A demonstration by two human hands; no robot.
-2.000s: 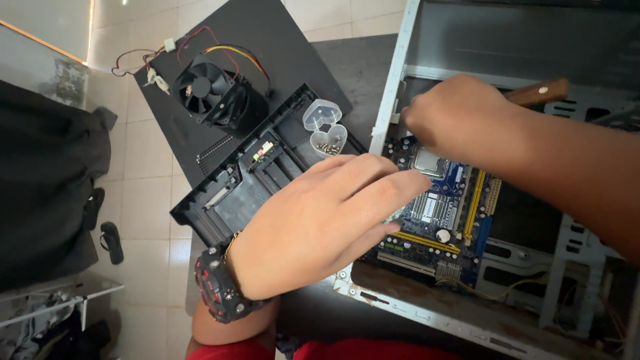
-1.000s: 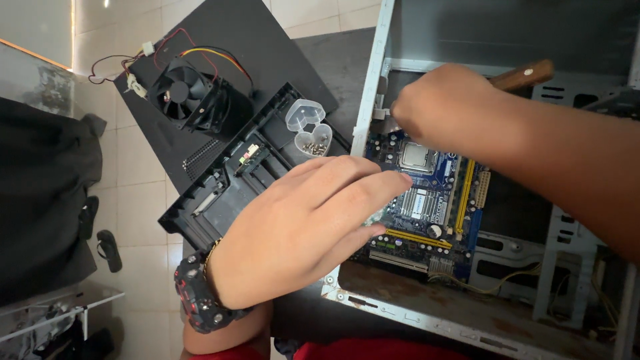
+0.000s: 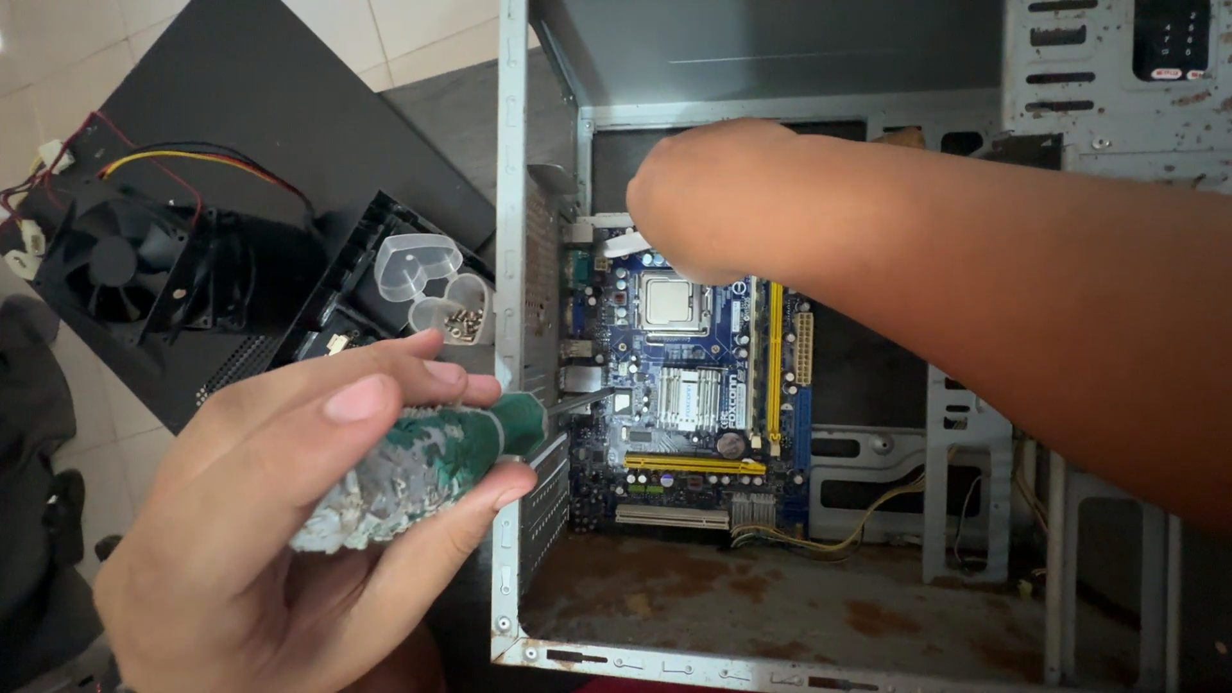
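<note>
My left hand grips a screwdriver by its worn green and whitish handle. The screwdriver's metal shaft crosses the case's left edge, its end over the blue motherboard. My right hand is inside the open computer case, above the motherboard's upper edge. It is closed around a wooden-handled tool, mostly hidden by the hand and forearm. A white piece shows just below my right hand; its link to the tool is unclear. A bare processor sits in its socket.
Left of the case, a black cooling fan with coloured wires rests on a black panel. A heart-shaped plastic box of screws lies open on a black plastic part. Thin cables run along the case's rusty lower side.
My left hand has turned and moved left of the case, so the screwdriver in it now shows. My right hand stays over the upper part of the case. The view has shifted.
</note>
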